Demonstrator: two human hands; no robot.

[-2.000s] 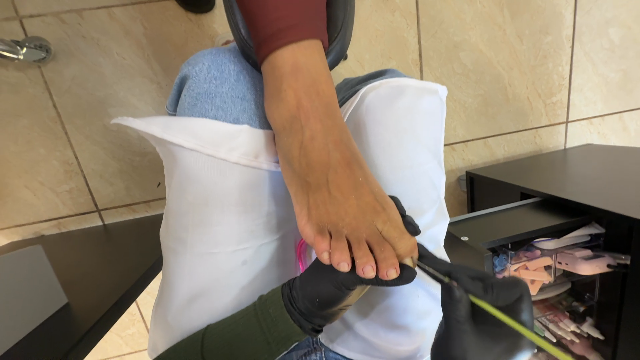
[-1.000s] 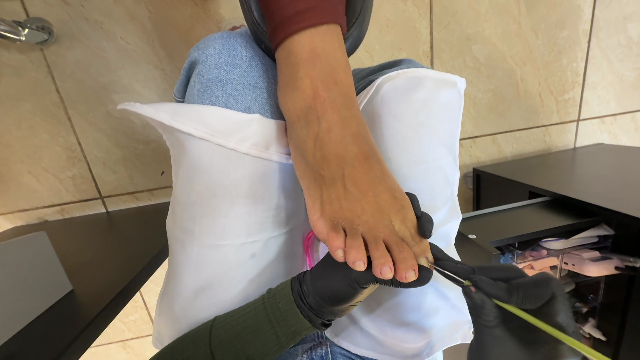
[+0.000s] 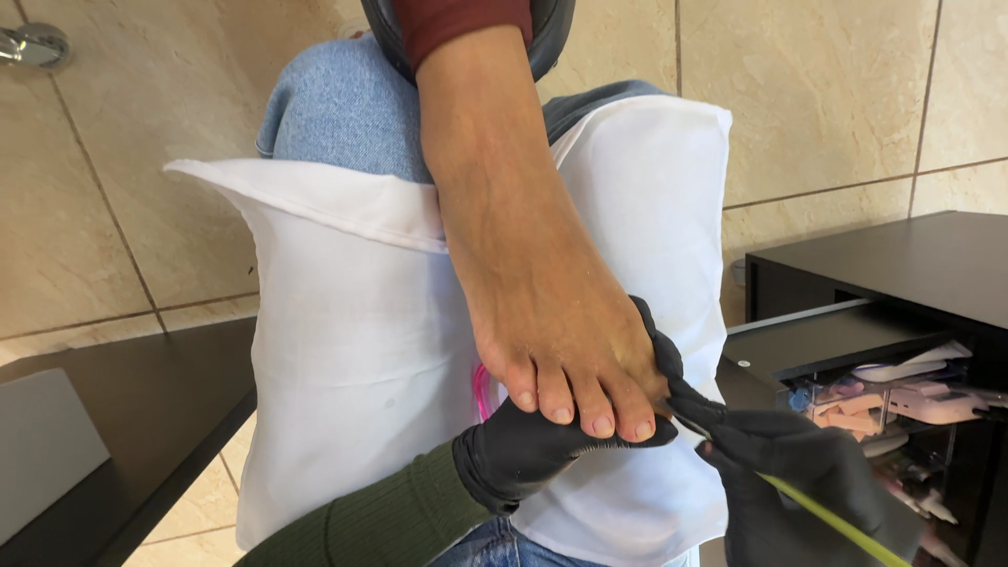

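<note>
Another person's bare foot rests over my lap on a white cloth, toes toward me. My left hand, in a black glove, holds the foot from beneath the toes, its fingers showing at the far side. My right hand, also black-gloved, grips a slender tool with a yellow-green handle. Its fingertips are at the big toe, where they hide the tool's tip. A bright pink item shows partly beside the foot, behind the smaller toes.
At the right, a dark cabinet has an open drawer above clear compartments of pink and white items. A dark surface with a grey panel is at the left. A chrome fitting stands at the upper left.
My right hand has come closer over the big toe and now covers the metal end of the tool, which showed before. My left hand still holds the foot.
</note>
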